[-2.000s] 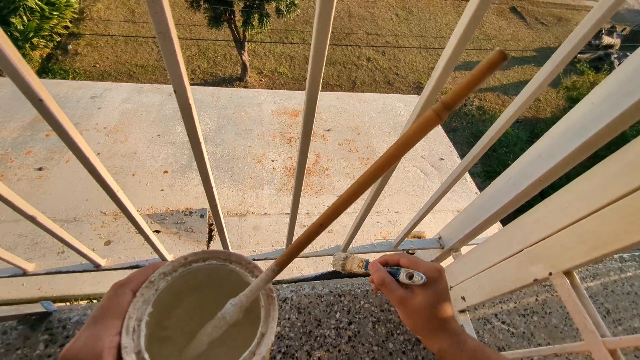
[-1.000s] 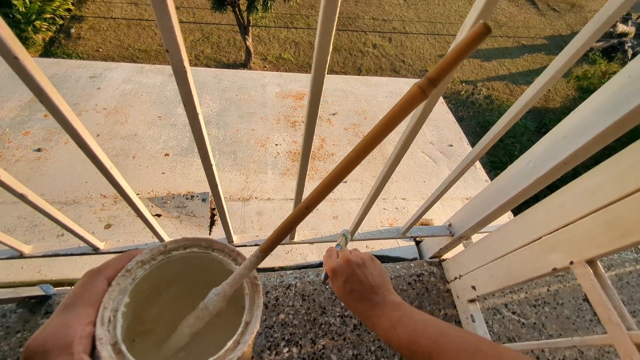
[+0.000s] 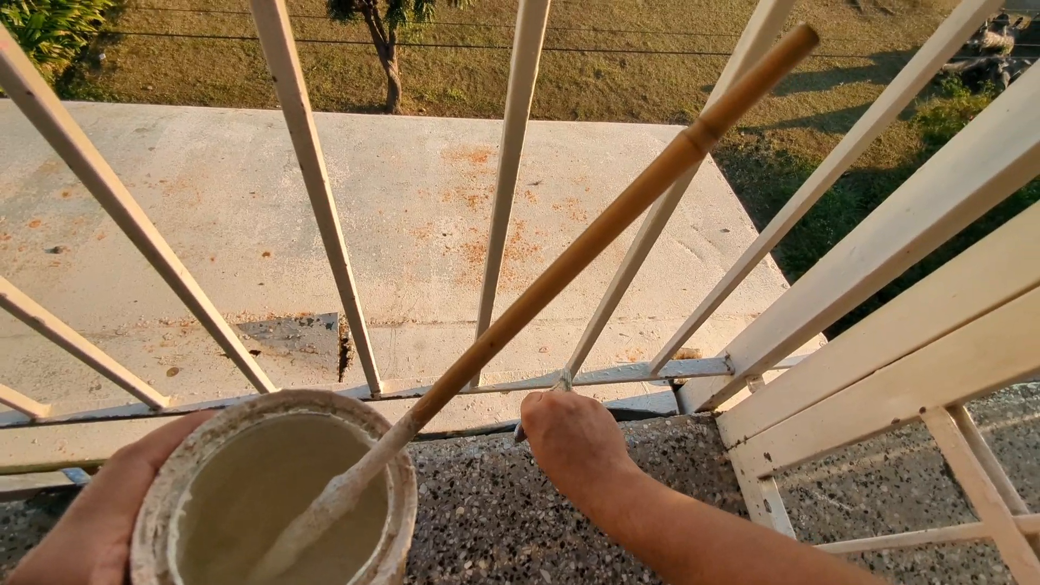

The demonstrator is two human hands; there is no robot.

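Observation:
My left hand (image 3: 106, 504) grips the side of a round, paint-crusted bucket (image 3: 150, 520) at the lower left. Pale, creamy paint (image 3: 244, 487) lies inside it. A bamboo stick (image 3: 569, 252), its lower end coated in paint, stands tilted in the bucket and leans over the rim towards the upper right. My right hand (image 3: 573, 435) is closed on a paintbrush (image 3: 565, 379), mostly hidden by the fingers. The brush's bristle end touches or is very near the bottom rail (image 3: 601, 376) of a cream metal railing, at the foot of an upright bar (image 3: 626, 276).
Several upright bars (image 3: 317, 187) stand just ahead. A thick post (image 3: 877, 244) and a cream panel edge (image 3: 894, 357) rise at the right. Speckled terrazzo floor (image 3: 479, 504) lies under my hands. Beyond the railing are a concrete slab (image 3: 390, 179), a tree (image 3: 390, 65) and grass.
Two seconds ago the brush pointed left, with its bristles and handle in plain sight; my right hand has since turned and now covers most of it. The left hand still holds the bucket.

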